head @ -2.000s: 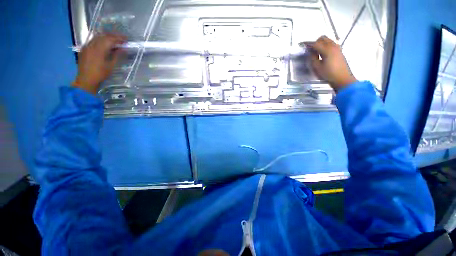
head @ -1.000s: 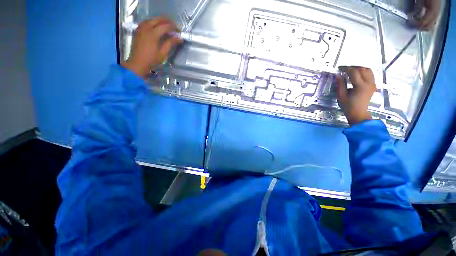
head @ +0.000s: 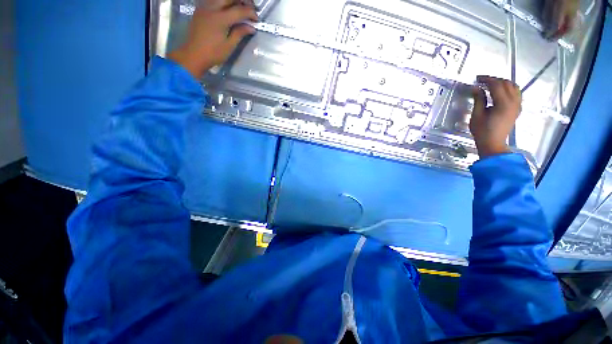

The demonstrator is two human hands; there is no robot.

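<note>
A long thin LED light strip (head: 305,41) spans between my hands above the silver back panel (head: 285,75). My left hand (head: 218,33) holds it near its left end, at the upper left of the view. My right hand (head: 495,111) pinches it farther right with thumb and fingers. The strip slants down to the right across the panel's outlined middle area. Glare hides whether it touches the metal.
Blue padded carrier boards (head: 231,176) lie under the panel, with a narrow gap between two. A thin curling release liner (head: 409,222) lies near my body. Another person's hand (head: 560,19) is at the panel's upper right. Another panel (head: 590,228) shows at the right edge.
Since the earliest frame the view has turned, so the panel and strip now slant. The other person's hand has come into view at the upper right. Both my hands still hold the strip.
</note>
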